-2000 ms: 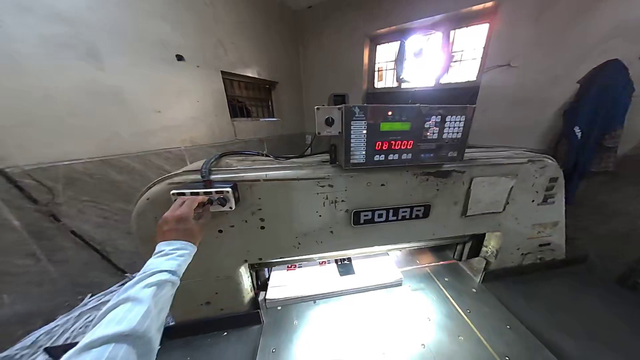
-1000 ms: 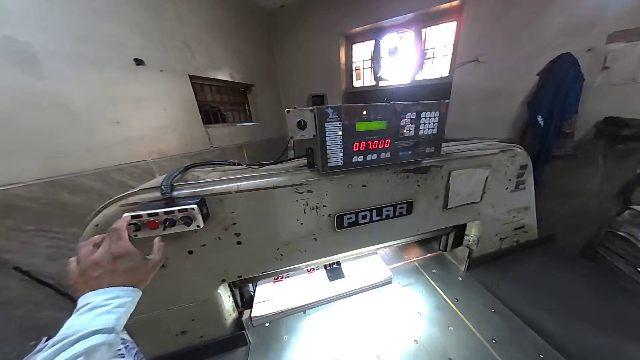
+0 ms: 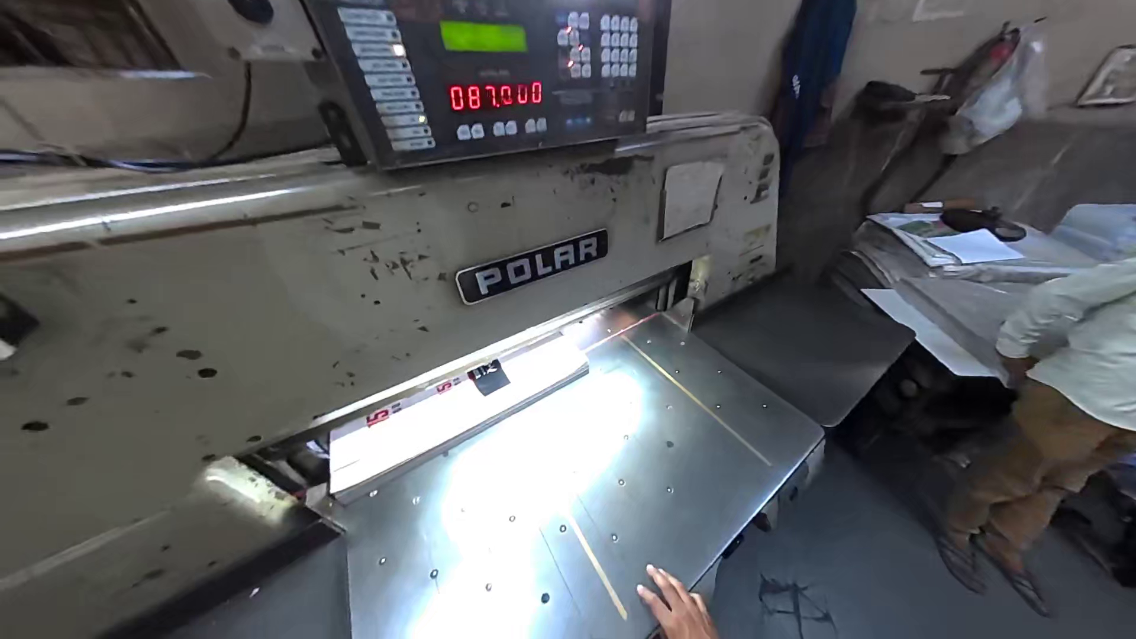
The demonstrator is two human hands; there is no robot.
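A Polar guillotine paper cutter (image 3: 373, 293) with a worn grey body fills the left and middle of the head view. A stack of printed paper sheets (image 3: 426, 448) lies partly under its front beam, and a small dark piece (image 3: 489, 377) rests on top. My right hand (image 3: 679, 608) is at the bottom edge, fingers spread and holding nothing, over or beside the near edge of the steel table (image 3: 701, 497). Above the beam, the control panel (image 3: 515, 75) has a green screen and red digits. My left hand is out of view.
A dark side table (image 3: 799, 346) adjoins the steel table on the right. Beyond it are stacked large sheets (image 3: 941, 302) and a standing person (image 3: 1083, 355) in a light shirt and brown trousers. Dark blue clothing (image 3: 812, 71) and a plastic bag (image 3: 998, 106) hang by the wall.
My left hand has come off the knob box on the cutter's left side and left the view. My right hand has appeared at the bottom. The view has swung right and down.
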